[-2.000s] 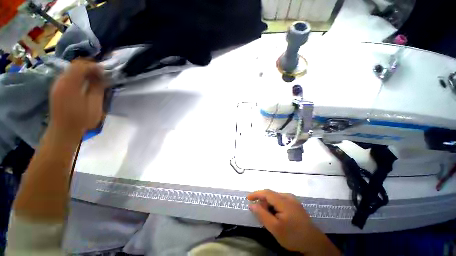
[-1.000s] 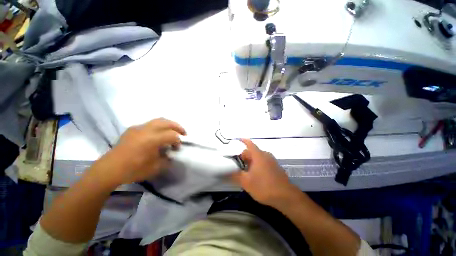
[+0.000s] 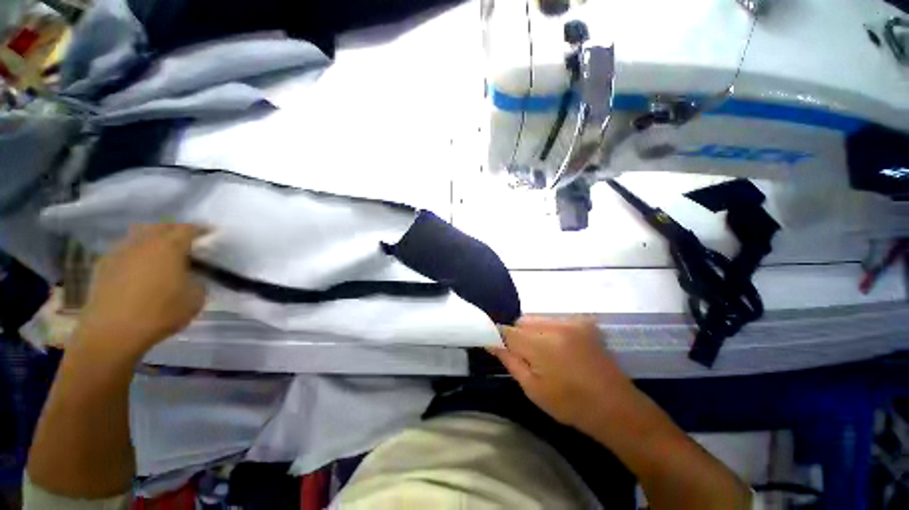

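A light grey cut panel (image 3: 299, 234) lies spread across the table left of the needle area. A narrow black strip (image 3: 329, 292) runs along it, and a rounded black fabric piece (image 3: 458, 261) is at its right end. My left hand (image 3: 150, 289), slightly blurred, is on the panel's left part, fingers bent at the strip's left end; its grip is partly hidden. My right hand (image 3: 558, 364) pinches the panel's right corner by the lower tip of the black piece, at the table's front edge.
The white sewing machine head (image 3: 638, 110) stands right of centre, its presser foot area (image 3: 573, 204) below. Black-handled shears (image 3: 688, 254) and folded black scraps (image 3: 743, 214) lie right of it. A red-handled tool (image 3: 882, 267) is far right. Grey fabric (image 3: 209, 75) is piled upper left.
The bunched panel has been opened out flat, showing its black strip and rounded black end. My left hand has moved left; my right hand has moved slightly right and down.
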